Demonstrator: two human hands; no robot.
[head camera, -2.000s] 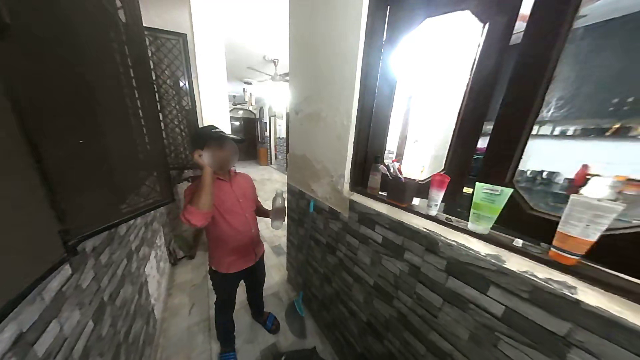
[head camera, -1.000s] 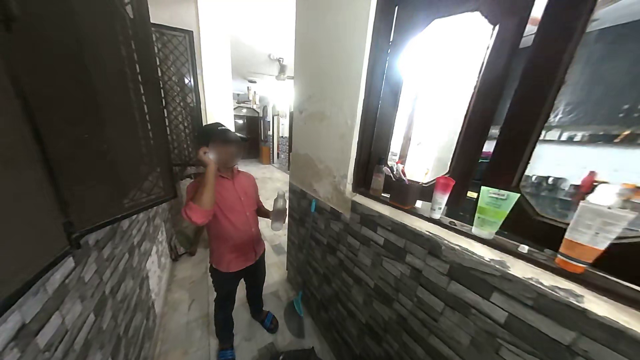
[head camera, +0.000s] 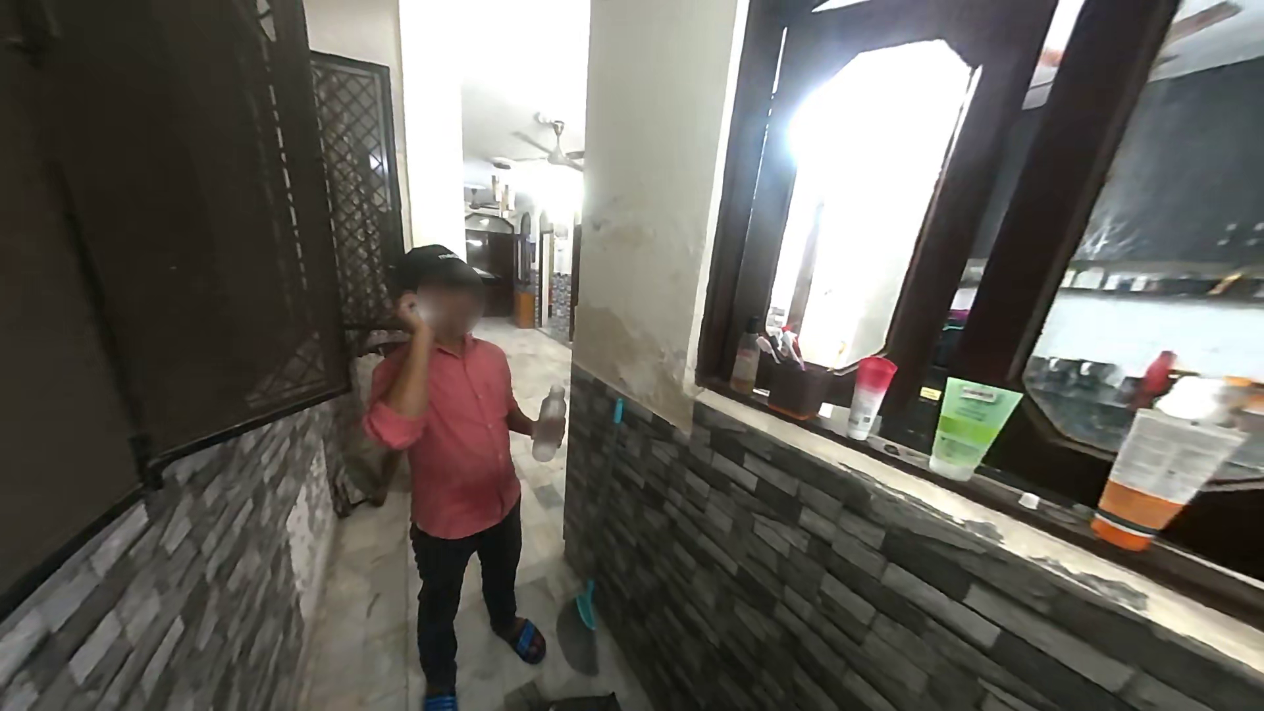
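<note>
Neither my left hand nor my right hand shows in the head view. Ahead in the passage stands another person (head camera: 464, 434) in a red shirt and dark cap, one hand raised beside the head and the other holding a clear bottle (head camera: 549, 425). On the window ledge at the right stand a white-and-orange tube (head camera: 1165, 479), a green tube (head camera: 973, 427), a red-and-white tube (head camera: 870, 398), a dark holder (head camera: 796, 389) with toothbrushes, and a small bottle (head camera: 746, 360).
A stone-clad wall (head camera: 839, 553) runs along the right below the ledge (head camera: 889, 464). Dark shutters (head camera: 188, 227) stand at the left over another stone-clad wall (head camera: 227, 533). A turquoise-ended tool (head camera: 587, 604) leans by the right wall. A dark object (head camera: 583, 702) lies at the bottom edge.
</note>
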